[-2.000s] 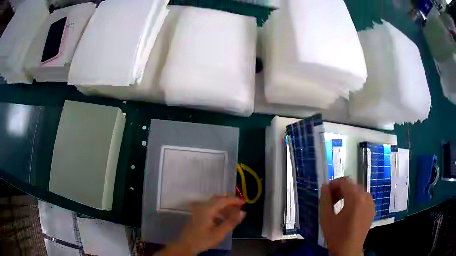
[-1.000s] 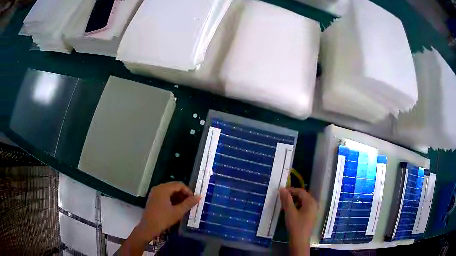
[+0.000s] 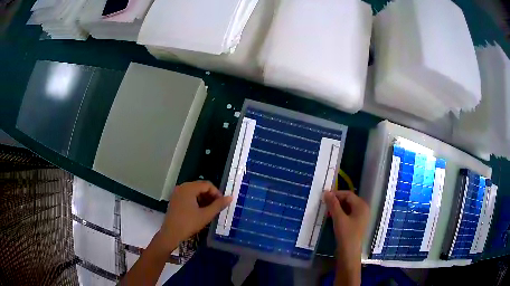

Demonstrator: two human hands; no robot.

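Observation:
A blue solar cell string (image 3: 277, 184) with pale cross lines and a white strip down each long side lies flat on the grey layered base in front of me. My left hand (image 3: 209, 204) pinches its left edge, thumb and finger at the left white strip. My right hand (image 3: 338, 204) pinches its right edge at the right white strip. The template under the string is hidden. Spare cell strings (image 3: 408, 201) lie on a thick white pad (image 3: 379, 134) at the right.
A grey-green glass stack (image 3: 148, 128) stands left of the work. White sheet stacks (image 3: 316, 50) line the back. A yellow handle (image 3: 345, 180) shows beside my right hand. Small white offcuts (image 3: 226, 125) lie on the green table. A wire rack (image 3: 95, 223) with panels is at lower left.
The cell string came from the right pad onto the grey base, with both hands at its edges. Over the last second the hands stay at the strips while the view shifts slightly.

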